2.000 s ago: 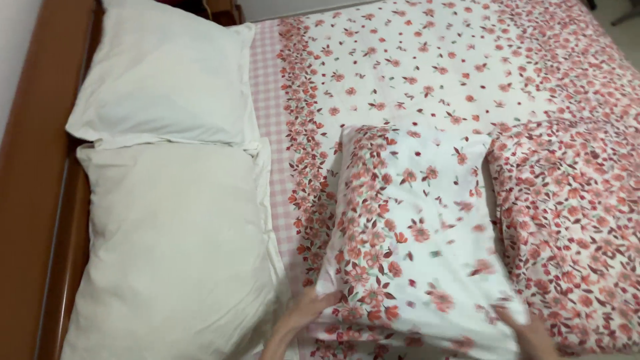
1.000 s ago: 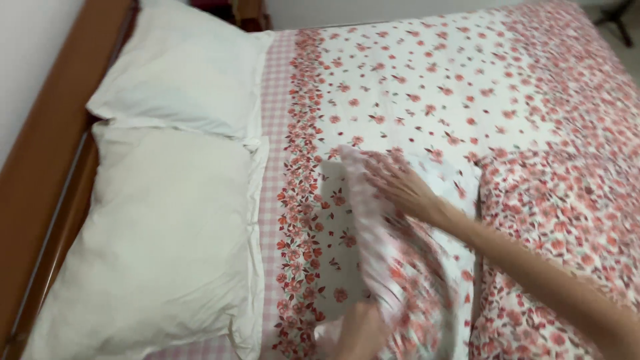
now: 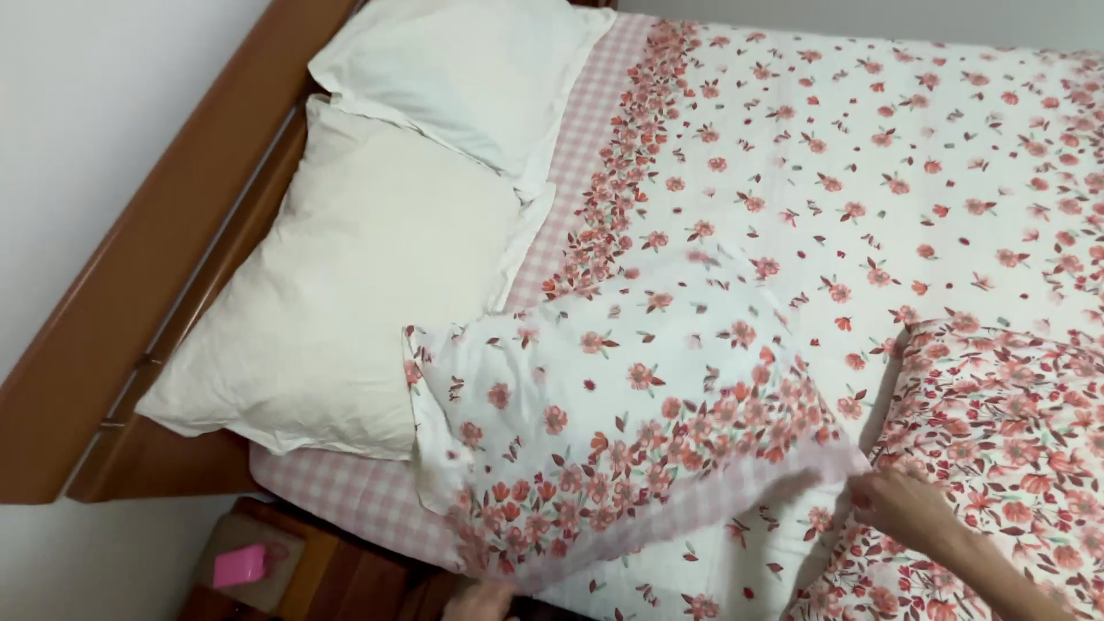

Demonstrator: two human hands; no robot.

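Note:
A white floral pillow with a pink gingham edge (image 3: 638, 405) lies tilted on the floral bedsheet (image 3: 862, 172), one corner against a plain white pillow (image 3: 345, 285). My right hand (image 3: 906, 509) grips the gingham edge at its right corner. My left hand (image 3: 481, 601), partly cut off by the bottom of the view, pinches the same edge at the lower left corner. Near my right hand rests a denser red floral pillow (image 3: 1000, 457).
Another white pillow (image 3: 466, 78) lies farther along the wooden headboard (image 3: 147, 224). Below the bed's near corner stands a wooden nightstand (image 3: 345, 578) with a pink object (image 3: 240, 566) on it. A pale wall is behind the headboard.
The gingham-edged pillow has been turned, its flowered border now facing me instead of the headboard. My right hand has moved from on top of it to its right corner.

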